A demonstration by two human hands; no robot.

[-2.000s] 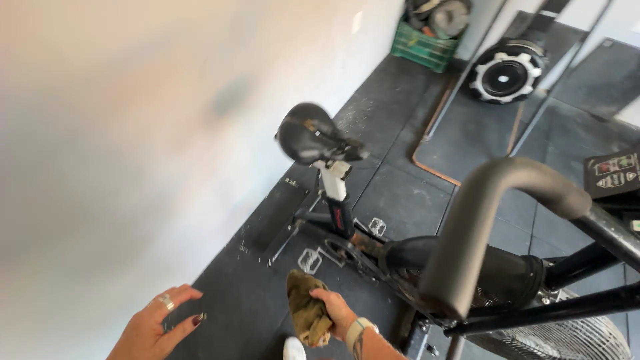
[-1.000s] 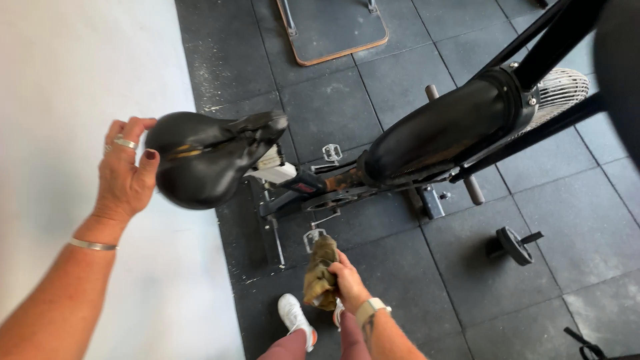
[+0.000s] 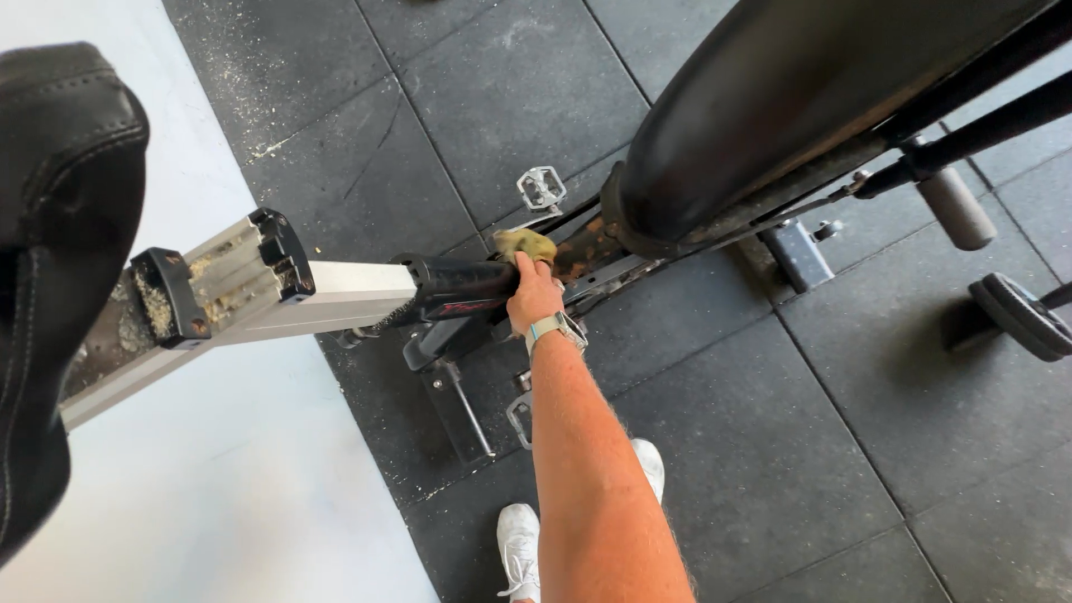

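Note:
My right hand [image 3: 536, 293], with a watch on its wrist, grips a yellow-brown cloth [image 3: 523, 246]. The cloth lies against the black frame tube [image 3: 465, 285] of an exercise bike, close to a rust-marked part of the frame [image 3: 586, 249]. Left of the hand, the silver seat post [image 3: 347, 297] rises toward the black saddle [image 3: 71, 209] at the left edge. Pale, crumb-like dirt covers the seat slider [image 3: 222, 272]. Metal pedals show above [image 3: 541, 188] and below the frame, the lower one partly behind my forearm. My left hand is out of view.
The bike's black wheel cover [image 3: 754, 109] fills the upper right, with a foot peg [image 3: 956, 209] beside it. A weight plate [image 3: 1022, 316] is at the right edge. White wall [image 3: 234, 486] borders the dark tiled floor [image 3: 737, 419], and white shoes [image 3: 519, 548] stand below.
My right hand has moved with the cloth from beside the lower pedal onto the bike frame. My left hand, on the saddle one second ago, has left the view. The view is closer to the bike.

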